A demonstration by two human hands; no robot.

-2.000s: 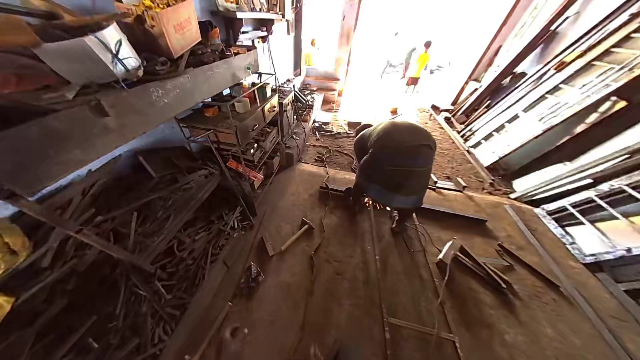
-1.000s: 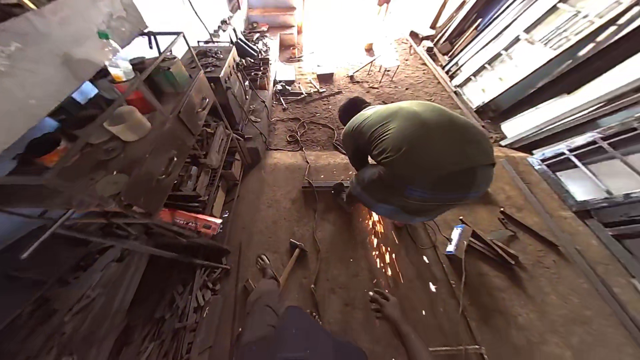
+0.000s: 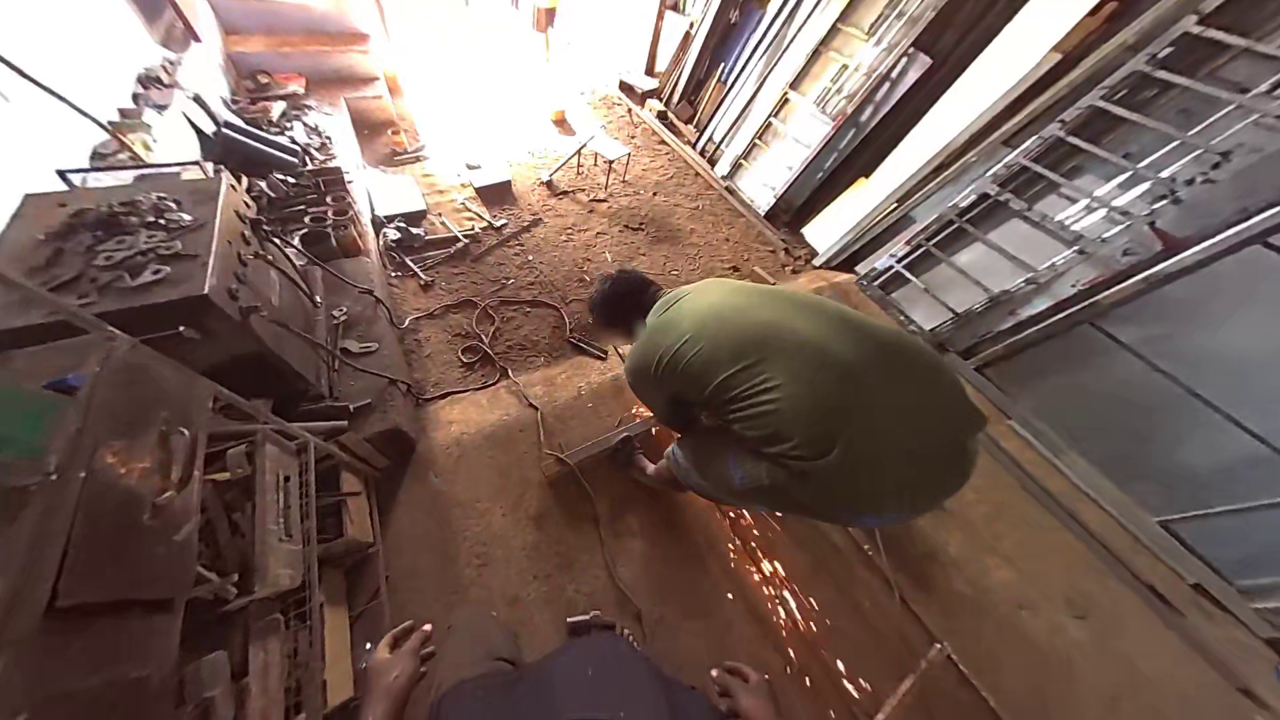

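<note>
At the bottom edge, my left hand is raised with its fingers apart and nothing in it, near the cluttered metal shelf. My right hand hangs at the other side of my dark clothing, fingers loosely bent, holding nothing. Ahead, a co-worker in a green shirt crouches over a metal bar. One of the co-worker's hands is at the bar. Orange sparks stream from beneath the body toward the floor near my right hand. The tool making them is hidden.
A power cable crosses the floor and coils beyond the bar. On the left stand a metal box topped with small parts and a rack of metal scraps. Metal frames lean at the right. A small stool stands farther off.
My view has come closer to the crouching co-worker. My left hand, low beside a hammer one second ago, is now nearer the shelf. Sparks have grown from a small glow into a long stream.
</note>
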